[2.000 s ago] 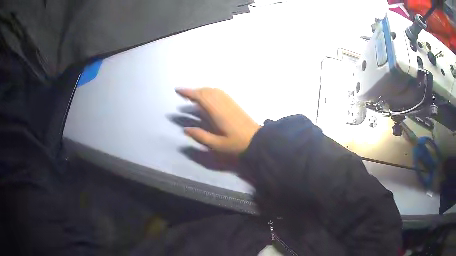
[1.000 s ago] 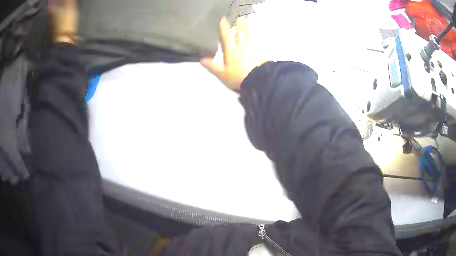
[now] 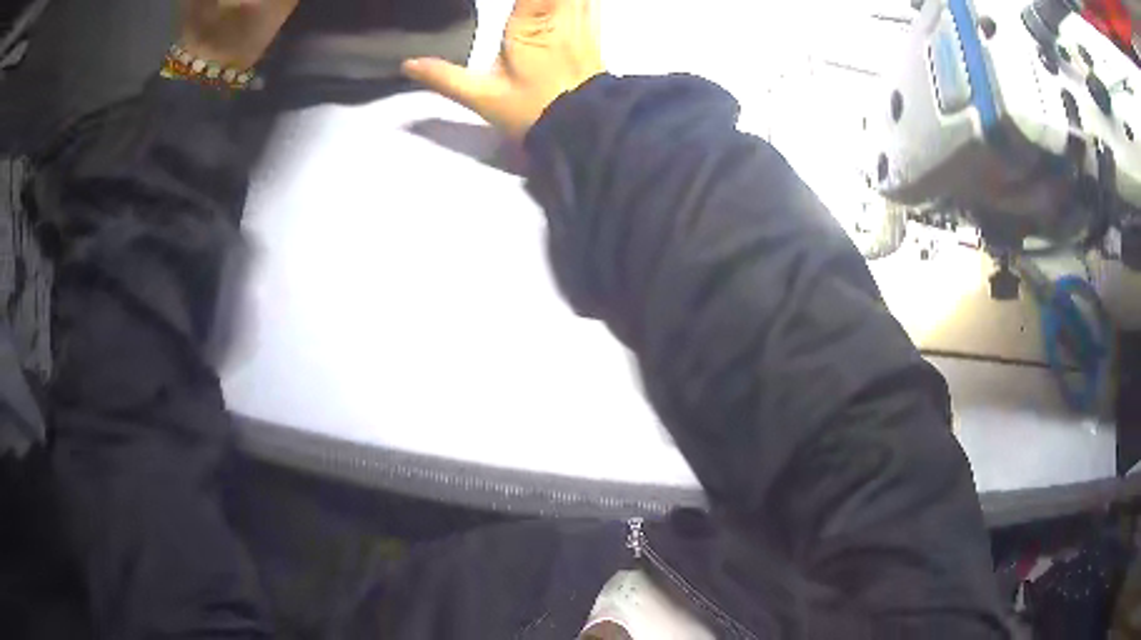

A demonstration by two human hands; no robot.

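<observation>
A dark grey cloth (image 3: 375, 48) lies at the far side of the white table, cut off by the top edge. My left hand (image 3: 238, 28), with a bead bracelet at the wrist, is at the cloth's left part; its fingers are cut off or hidden, so its grip cannot be told. My right hand (image 3: 532, 69) is at the cloth's right edge, with the thumb spread out and the fingertips cut off by the top edge. It shows no thing held.
The white table (image 3: 425, 288) has a curved near edge. The sewing machine head (image 3: 988, 138) stands at the upper right. Blue-handled shears (image 3: 1076, 344) lie below it. Grey cloth (image 3: 19, 388) hangs at the far left. A red thing (image 3: 1114, 19) shows at the top right corner.
Both hands have come to the far side of the table. The dark grey cloth now shows as a smaller patch between them. The view has shifted slightly.
</observation>
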